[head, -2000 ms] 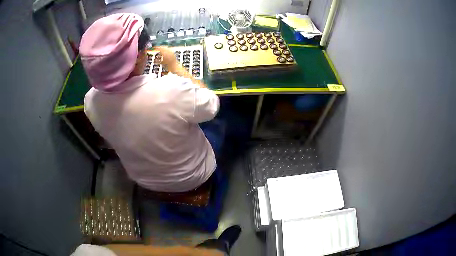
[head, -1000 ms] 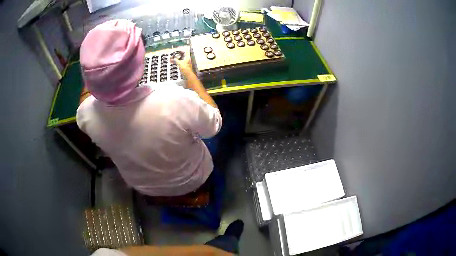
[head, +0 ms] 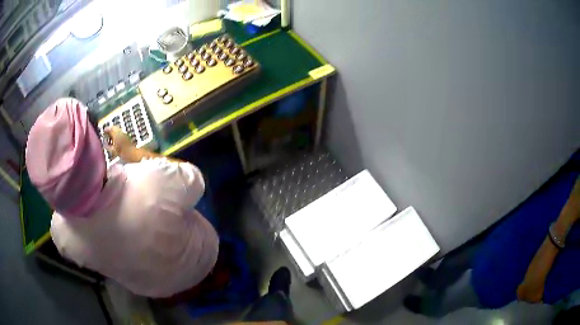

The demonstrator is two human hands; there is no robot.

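Note:
Neither of my hands is in view; only a thin skin-toned strip, perhaps my forearm, shows at the bottom edge. Nearest in front, a seated person in a pink cap (head: 67, 155) and pale shirt bends over the green-topped bench (head: 286, 57). This person's hand is over a white parts tray (head: 147, 127) with rows of small dark ring parts. To its right, a tan slab (head: 184, 92) bears dark rings, mostly toward its far and right side. Two bright white blocks (head: 381, 257) lie on the floor at the centre right.
A grey dimpled tray stack (head: 299, 187) stands behind the white blocks. A grey wall (head: 445, 95) runs along the right. A person in blue (head: 528, 247) stands at the lower right, one bare forearm hanging. A small fan (head: 173, 41) and papers (head: 251, 11) are at the bench back.
The view has turned right and tilted, so bench and seated person sit farther left. The person in blue shows more. The skin-toned band at the bottom has mostly left view. The seated person's hand has moved over the tray.

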